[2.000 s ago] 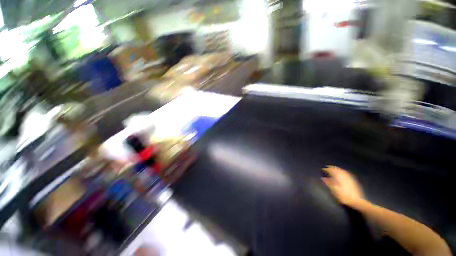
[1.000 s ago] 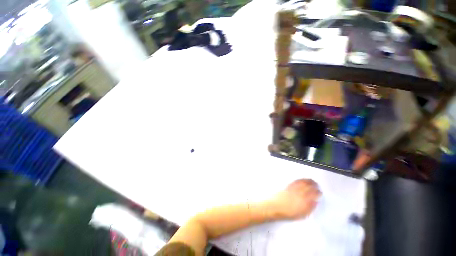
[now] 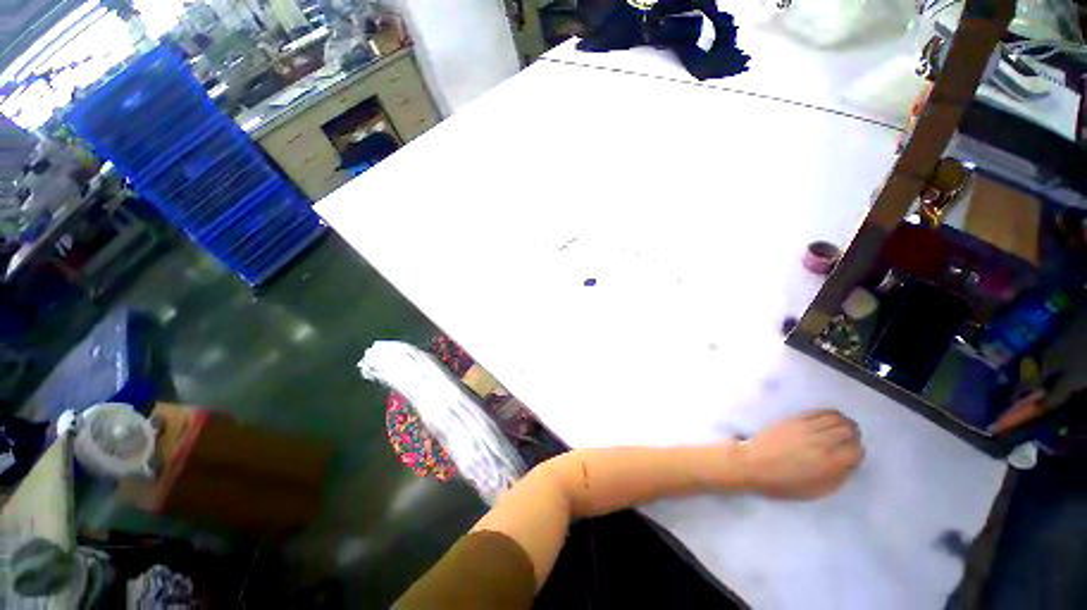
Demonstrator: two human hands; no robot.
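My left hand (image 3: 811, 455) rests palm down on the near part of the white tabletop (image 3: 501, 203), with the fingers curled under. Its fingertips and palm are hidden, and nothing is seen sticking out of it. The bare forearm and an olive sleeve reach in from the bottom. My right hand is not in view. A bundle of pale cut pieces (image 3: 443, 411) hangs at the table's near left edge beside a red floral cloth (image 3: 415, 439). A small dark dot (image 3: 590, 282) lies on the tabletop.
A brown shelf (image 3: 912, 387) with a phone-like black object and small items stands on the right. A pink tape roll (image 3: 820, 256) lies by it. Black cloth (image 3: 668, 33) lies at the far edge. Blue crates (image 3: 197, 167) and a brown box (image 3: 238, 477) stand on the left floor.
The view has swung from the black table to the white table. The right-side arm seen earliest is gone. My left hand now shows farther right and sharper, still on the tabletop.
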